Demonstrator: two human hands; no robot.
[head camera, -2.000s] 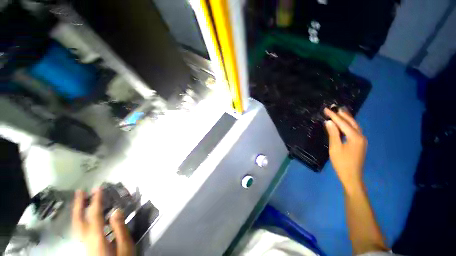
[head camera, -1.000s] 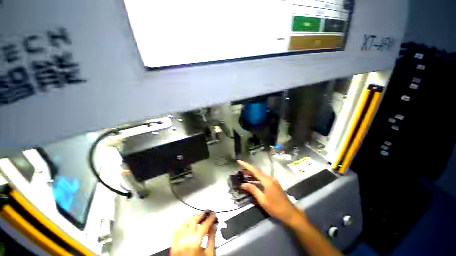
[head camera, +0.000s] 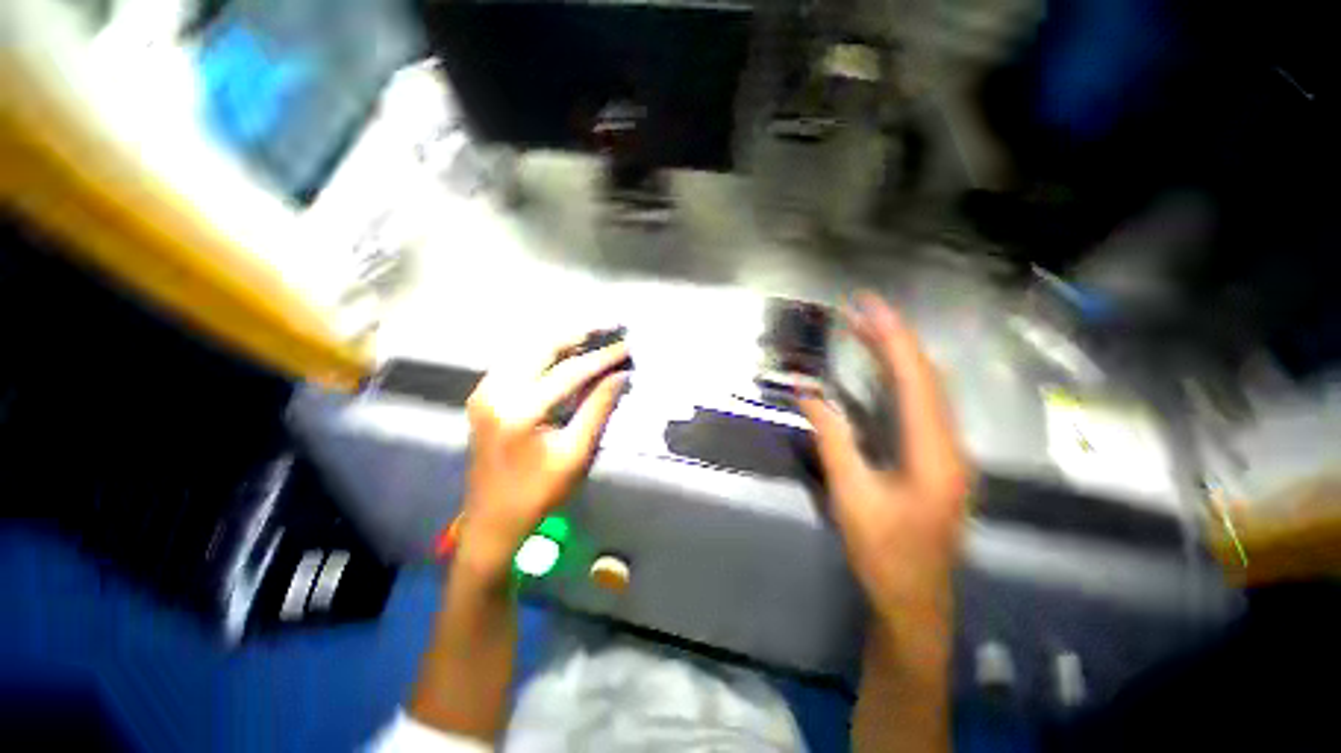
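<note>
The frame is blurred. My left hand (head camera: 544, 427) is over the front left of the bright machine bed, its thumb and fingers pinched on a small dark part (head camera: 600, 341), likely a camera module. My right hand (head camera: 890, 441) is at the right side of the small dark fixture (head camera: 796, 346) on the bed. Its fingers are spread, with a forefinger and thumb close to the fixture. Whether they touch it, or hold anything, is too blurred to tell.
The grey front panel (head camera: 721, 544) carries a green-lit button (head camera: 540, 552), a yellowish button (head camera: 609, 571) and white buttons at right. A large black box (head camera: 588, 74) stands behind. Yellow light curtain bars flank the opening. Black trays lie lower left.
The view has tilted down and turned, bringing the front panel's lit buttons in. My right hand has shifted from over the fixture to its right side. My left hand still pinches the dark part.
</note>
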